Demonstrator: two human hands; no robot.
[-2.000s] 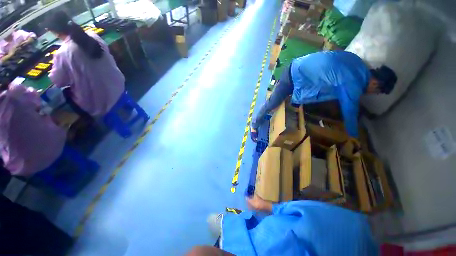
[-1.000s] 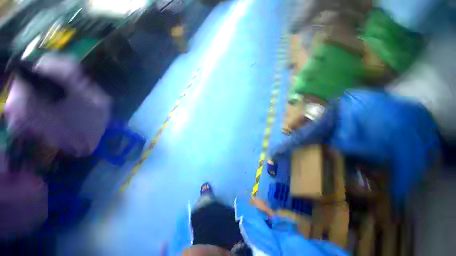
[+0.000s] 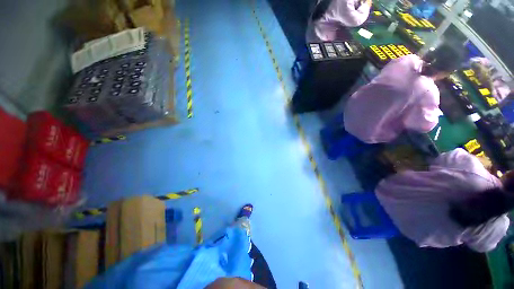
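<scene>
Neither of my hands shows; only my blue sleeve and clothing [image 3: 169, 268] are in view at the bottom left of centre. Nearest to me at the lower left stand several brown cartons [image 3: 135, 226] in a row, cut off by the bottom edge. Their contents are too dark and blurred to tell. A piece of blue pallet [image 3: 173, 217] shows beside the cartons. A skin-coloured blur at the bottom edge cannot be told as a hand.
Red printed boxes [image 3: 51, 163] stand at the left. A wrapped stack of trays [image 3: 121, 90] carries a white tray [image 3: 110, 49]. People in pink sit at workbenches on the right, with blue stools [image 3: 366, 217] and a black stack [image 3: 327, 79]. Yellow-black tape [image 3: 189, 73] crosses the blue floor.
The view has swung round, putting the cartons at lower left and workbenches at right. The bending person in blue has left the view, and so has my right hand.
</scene>
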